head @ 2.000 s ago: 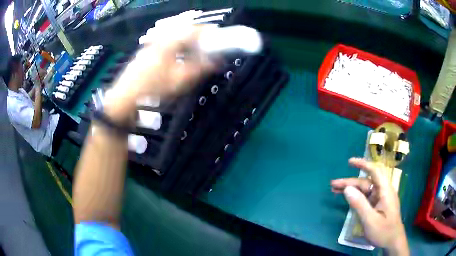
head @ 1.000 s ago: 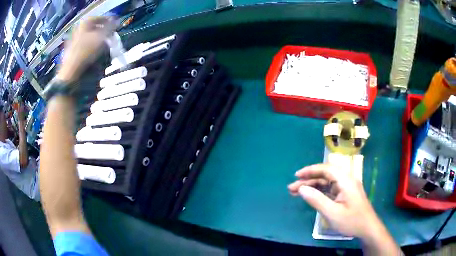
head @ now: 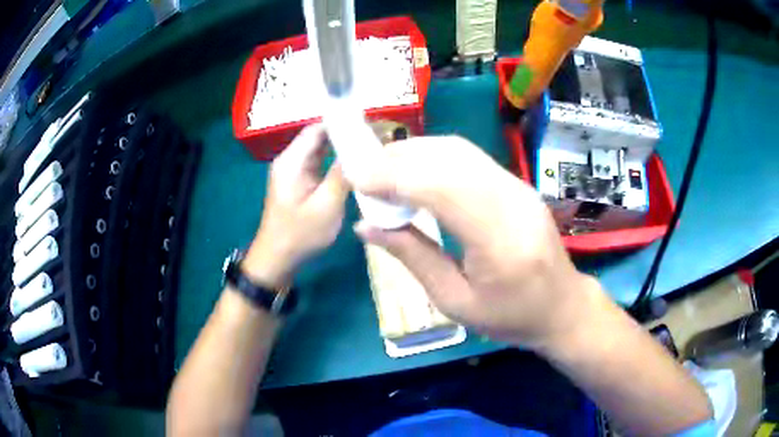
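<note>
A white plastic unit [head: 346, 128] is held upright in front of the fixture, its long hollow arm reaching the top edge of the view. My right hand [head: 478, 247] grips its lower end between thumb and fingers. My left hand [head: 303, 192] is beside the unit on the left, its fingertips close to it; whether they grip it is hard to tell. The cream fixture [head: 410, 294] lies on the bench below my hands. Its round hub seat [head: 391, 132] is mostly hidden behind the unit and my right hand.
A red bin [head: 248, 102] of white pieces is behind. The orange screwdriver [head: 547, 51] hangs by the screw feeder [head: 598, 145] in a red tray [head: 611, 243]. A black cord [head: 696, 171] runs at right. Foam racks [head: 85, 247] stand left; a metal flask [head: 735, 335] is lower right.
The view has turned right. My left hand has come from the racks to the fixture area, and the white unit is now in my right hand, which was empty.
</note>
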